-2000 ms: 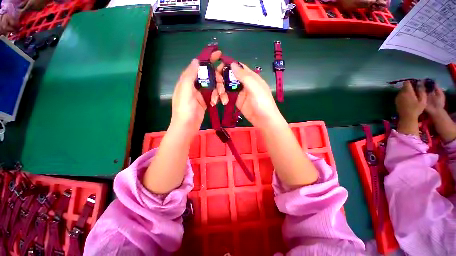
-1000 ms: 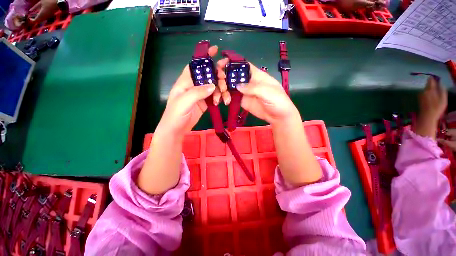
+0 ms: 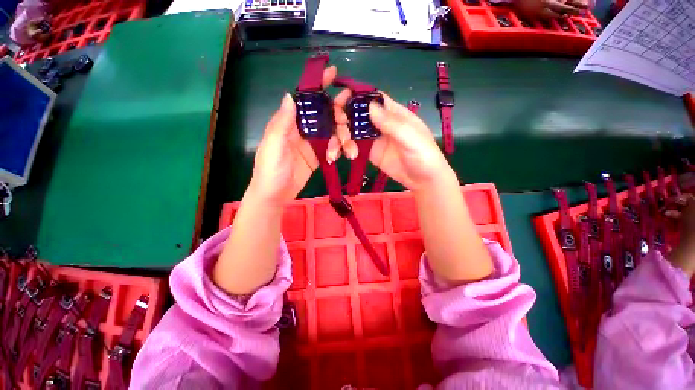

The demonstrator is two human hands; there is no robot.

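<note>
My left hand (image 3: pixel 283 152) holds a smartwatch (image 3: pixel 314 116) with a maroon strap, its screen lit with a white list. My right hand (image 3: pixel 405 145) holds a second smartwatch (image 3: pixel 364 118) beside it, also showing a list, with my thumb at the screen's right edge. Their straps hang toward the red compartment tray (image 3: pixel 350 244). Another strap (image 3: pixel 369 244) with a dark piece at its top lies across the tray's pockets. One watch (image 3: pixel 288 315) shows partly beside my left sleeve. Another watch (image 3: pixel 446 99) lies on the green mat, with a strap partly hidden behind my right hand.
A raised green board (image 3: pixel 129 137) is at left. Trays crowded with maroon-strapped watches stand at lower left (image 3: pixel 137 283) and right (image 3: pixel 545 228). A clipboard (image 3: pixel 366 21), a calculator (image 3: pixel 272 11) and a printed sheet (image 3: pixel 648 49) are at the back. Coworkers' hands show around.
Both screens have gone from icons to lists. My right thumb has moved up along its screen. The watch on the mat has shifted right. The coworker's arm at right has moved down, showing more watches.
</note>
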